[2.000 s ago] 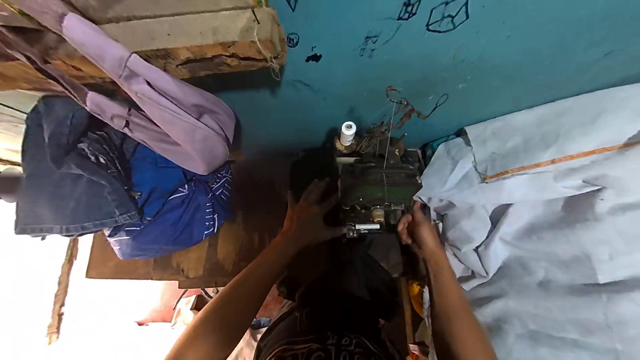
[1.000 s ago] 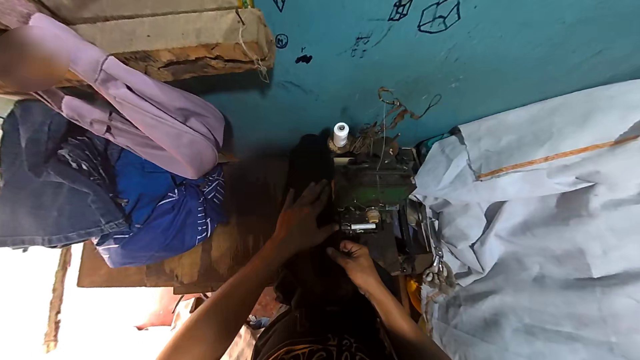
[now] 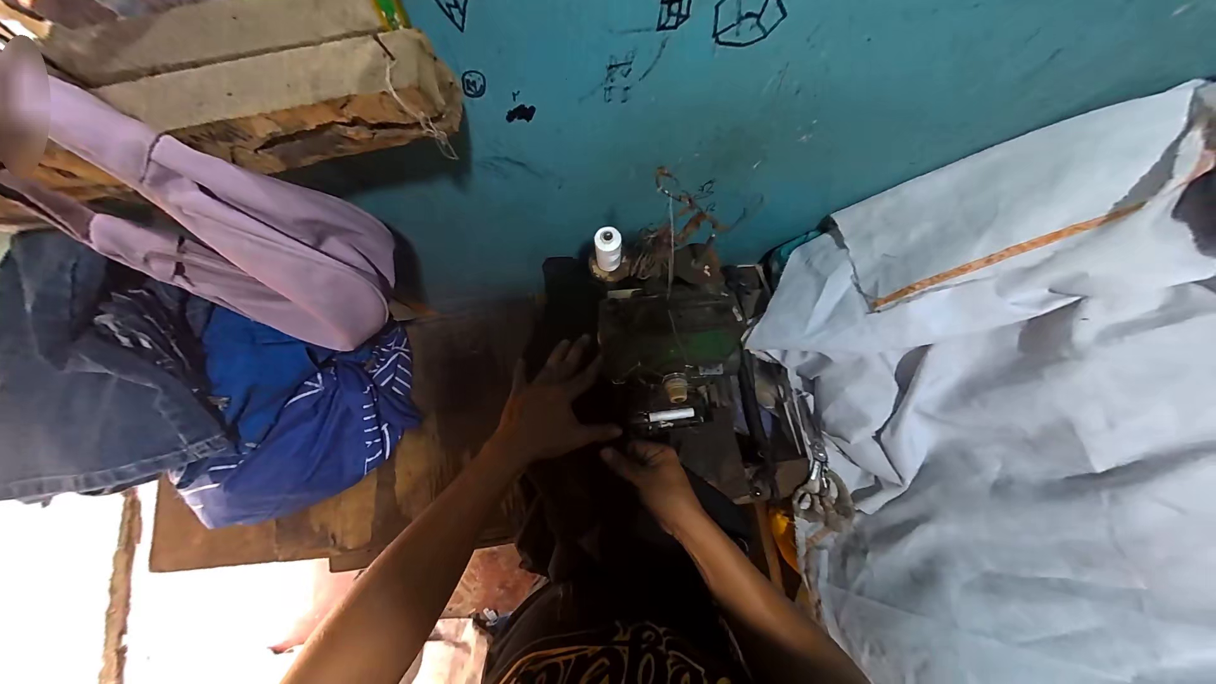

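Note:
A green sewing or overlock machine [image 3: 665,332] stands against the wall, with a white thread cone [image 3: 608,249] at its back left. Dark cloth [image 3: 579,484] lies at the machine's front and left side. My left hand [image 3: 551,404] rests with spread fingers on this cloth, left of the machine. Just in front of the machine, near the white bar [image 3: 672,415], my right hand [image 3: 655,470] pinches the cloth's edge between thumb and fingers. The cloth is very dark, so its outline is hard to make out.
White cloth [image 3: 1026,456] with an orange tape strip covers the right side. Metal scissors [image 3: 815,480] lie beside it. A wooden table [image 3: 456,380] extends left, under blue patterned cloth [image 3: 294,456] and dark denim [image 3: 95,380]. A mauve-sleeved arm [image 3: 256,228] of another person reaches in below a wooden shelf [image 3: 332,114].
My right hand has moved left from the machine's right side to the dark cloth in front of it. My left hand stays on the left of the machine.

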